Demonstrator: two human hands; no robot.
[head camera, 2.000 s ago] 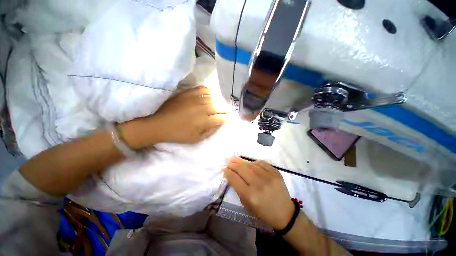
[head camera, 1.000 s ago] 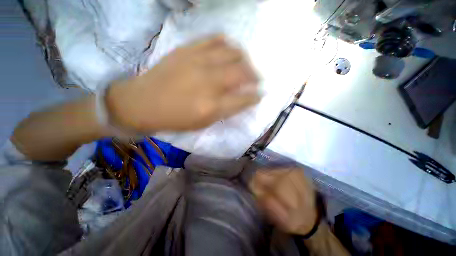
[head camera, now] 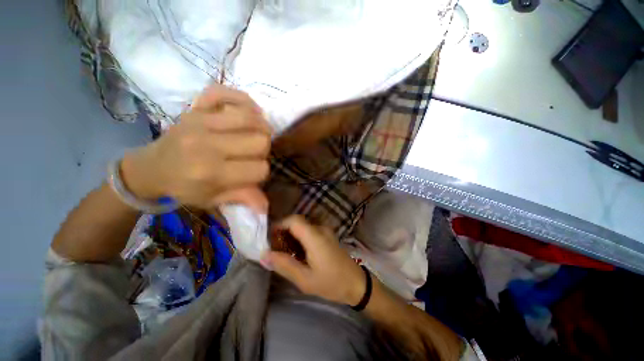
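The white padded layer [head camera: 318, 49] lies heaped at the upper left and middle, its near edge lifted. The plaid shell fabric [head camera: 392, 130] shows beneath it and hangs over the table's front edge towards the lap, with brown lining [head camera: 321, 127] beside it. My left hand [head camera: 205, 151] is closed on the padded layer, and a white bunch sticks out below the fingers. My right hand [head camera: 318, 264] is just below and right, thumb and fingers at the bunch's lower end and the brown fabric; its fingertips are partly hidden.
The ruler-marked table edge [head camera: 494, 204] runs to the right. A phone [head camera: 597, 53], a brown scrap [head camera: 610, 106] and a black rod with clip [head camera: 614, 158] lie on the table. A blue bin [head camera: 219, 257] with brown strips is by my lap. Piled cloth [head camera: 522, 282] lies below the table.
The padded layer's edge has been lifted, exposing plaid and brown lining. My left hand has moved left and down and gripped the layer. My right hand has moved left to meet it.
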